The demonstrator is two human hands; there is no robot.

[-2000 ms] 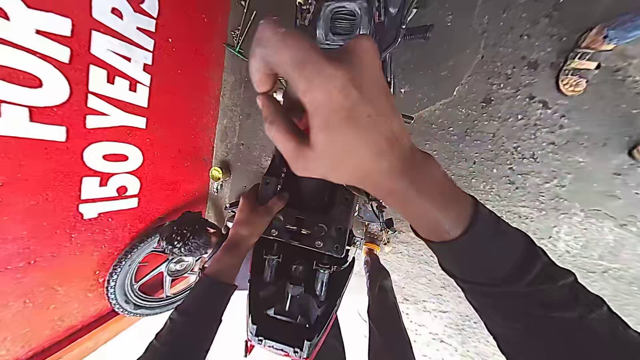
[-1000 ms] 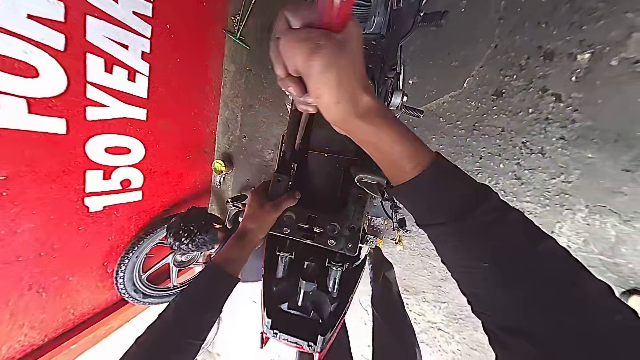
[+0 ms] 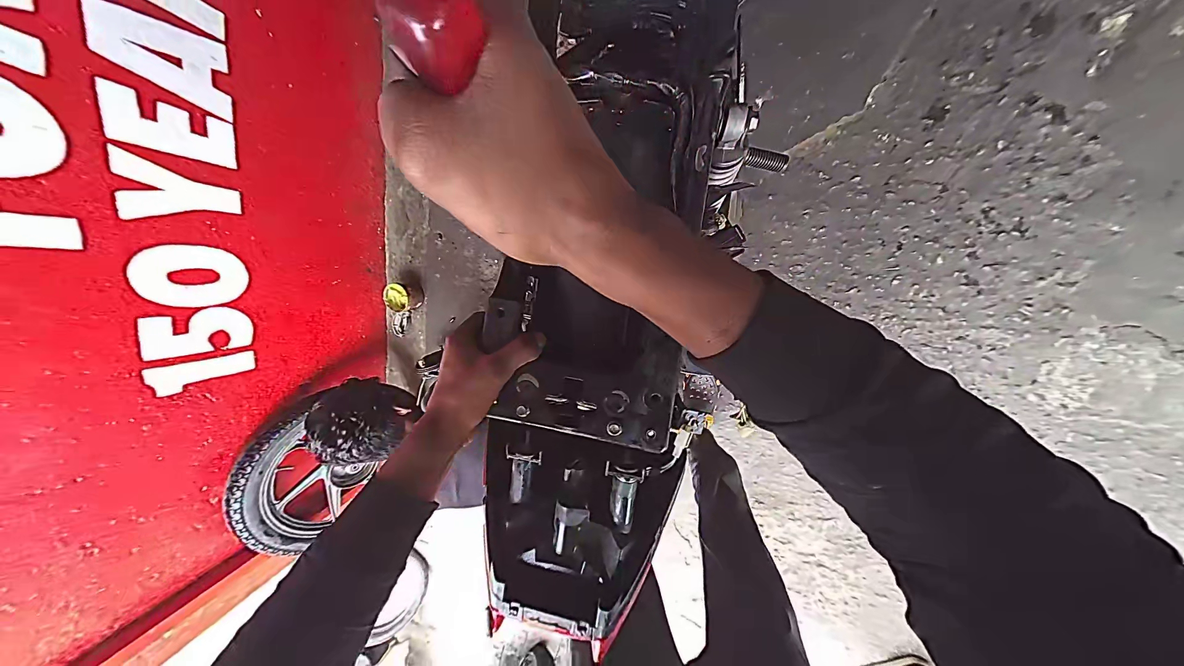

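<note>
A motorcycle's rear frame and tail section (image 3: 573, 518), with its seat off, lies below my hands. My right hand (image 3: 518, 139) is closed around a tool with a glossy red handle (image 3: 444, 42), above the frame at upper centre; the tool's far end is hidden. My left hand (image 3: 476, 370) grips the left side of the black frame (image 3: 504, 319), thumb on top. A black plate with bolts and holes (image 3: 592, 407) lies just right of my left hand.
A spoked alloy wheel with a tyre (image 3: 287, 490) stands at lower left, with a person's dark-haired head (image 3: 356, 421) beside it. A red wall with white lettering (image 3: 305, 185) runs along the left. A yellow-capped object (image 3: 397, 297) is near the wall. A threaded metal part (image 3: 766, 160) juts out right.
My right hand, with the red-handled tool, has moved up and left relative to the frame since one second ago. My left hand stays on the frame's left side. The view has moved closer.
</note>
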